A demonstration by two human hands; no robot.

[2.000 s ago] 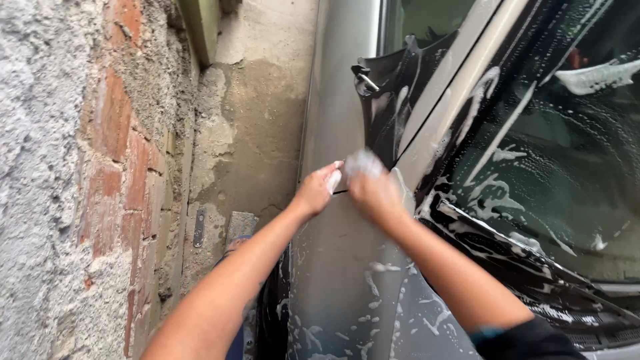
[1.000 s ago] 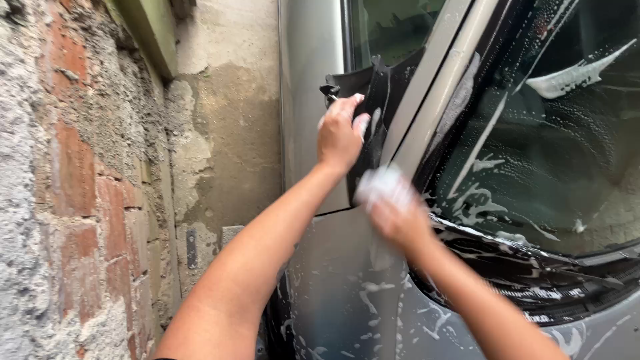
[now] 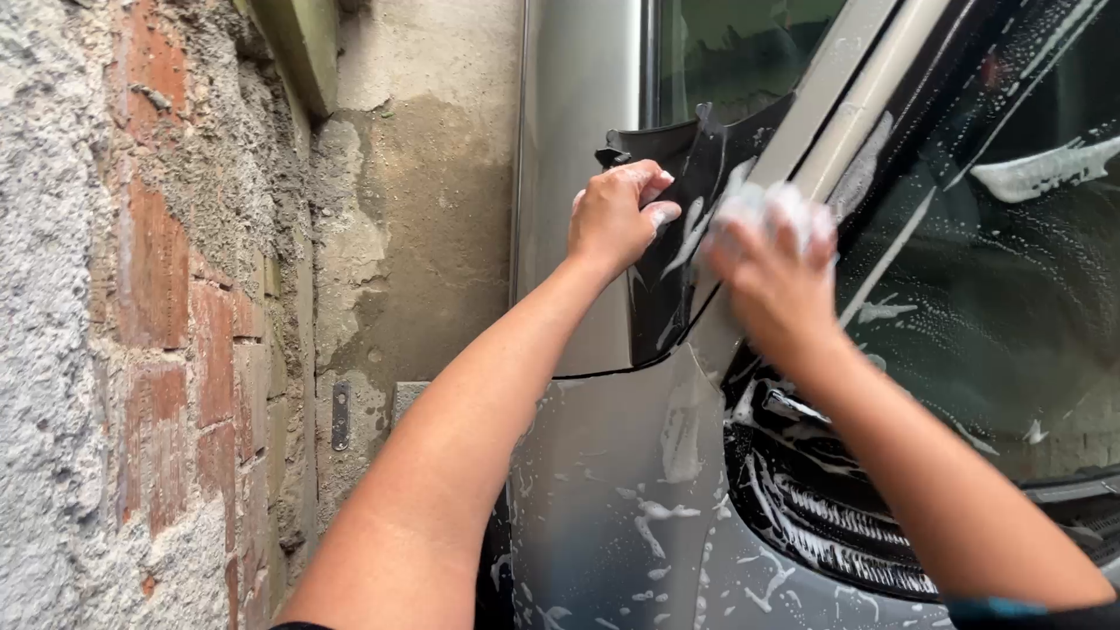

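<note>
A silver car with white soap foam on its front fender (image 3: 612, 490) and windshield (image 3: 989, 332) fills the right side. My left hand (image 3: 617, 214) is at the black mirror-mount panel (image 3: 665, 289) ahead of the side window (image 3: 735, 52), its fingers bent and foamy; no object shows in it. Just right of it, my right hand (image 3: 779, 271), blurred, presses a foamy white wad, perhaps a sponge or cloth (image 3: 770, 210), against the base of the windshield pillar (image 3: 853, 114). Foam also streaks the black cowl grille (image 3: 840, 516) below my right wrist.
A rough brick and plaster wall (image 3: 157, 289) runs close along the left. Between it and the car lies a narrow strip of stained concrete (image 3: 429, 219). A small metal plate (image 3: 340, 416) is near the wall, and a greenish beam (image 3: 302, 52) juts at the upper left.
Two seconds ago both hands were together near the door and fender seam. My left hand has since moved up to the black panel; my right hand has moved up to the pillar base with the wad.
</note>
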